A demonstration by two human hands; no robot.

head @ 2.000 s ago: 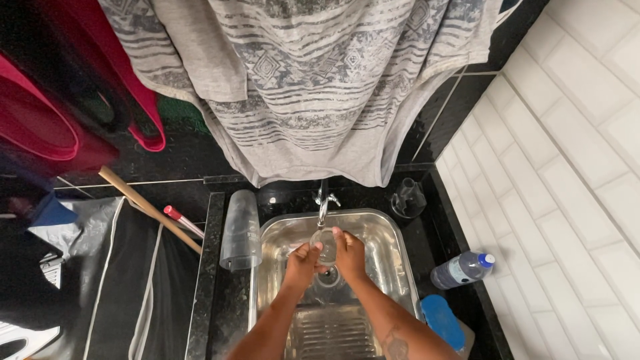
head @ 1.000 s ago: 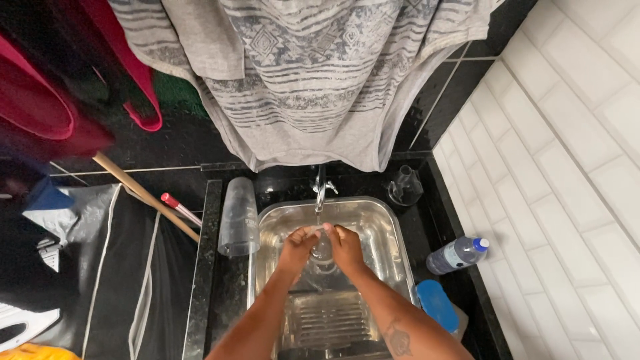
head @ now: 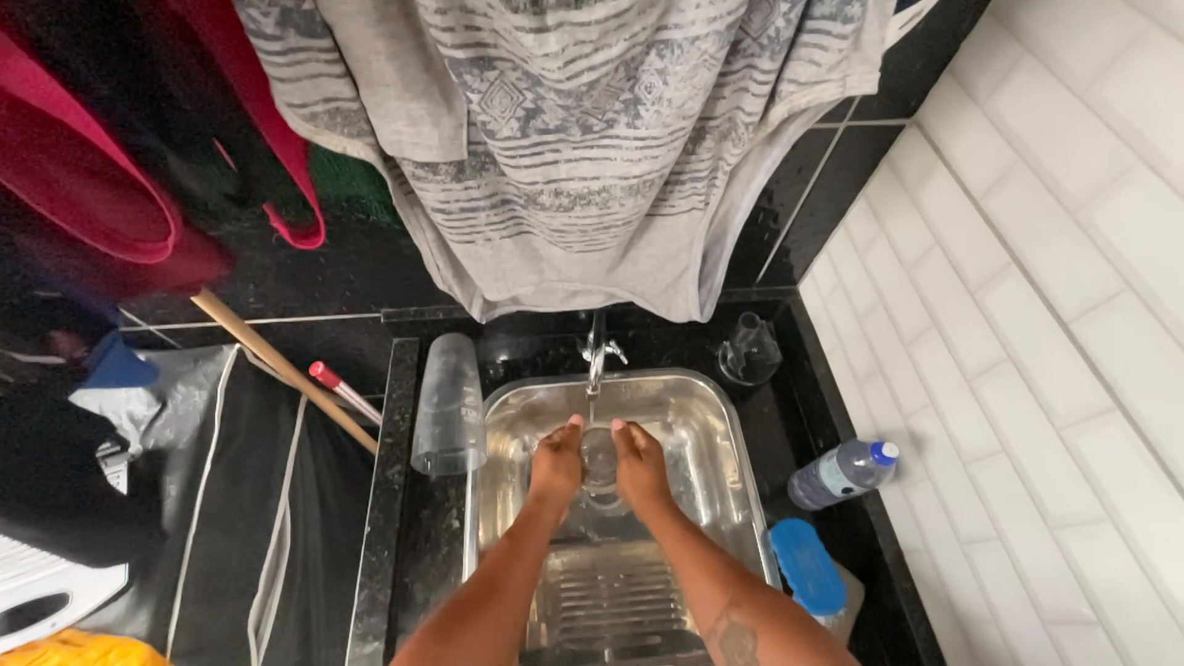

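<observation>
My left hand (head: 558,462) and my right hand (head: 640,462) hold a clear round object (head: 599,460) between them, one at each side. It looks like a glass or plastic lid or a shallow dish; which one I cannot tell. Both hands are over the stainless steel sink (head: 731,444), just below the spout of the chrome faucet (head: 596,365). A thin stream of water appears to fall from the spout toward the object. My thumbs point up toward the faucet, and the other fingers are partly hidden.
A clear plastic cup (head: 449,407) lies left of the sink. To the right are a glass jug (head: 749,350), a blue-capped bottle (head: 840,474) and a blue-lidded container (head: 809,566). A patterned shirt (head: 592,166) hangs above the faucet. A wooden stick (head: 287,370) leans at the left.
Both hands have stayed close together under the faucet throughout. The clear object between them shows its round shape more plainly now than one second ago.
</observation>
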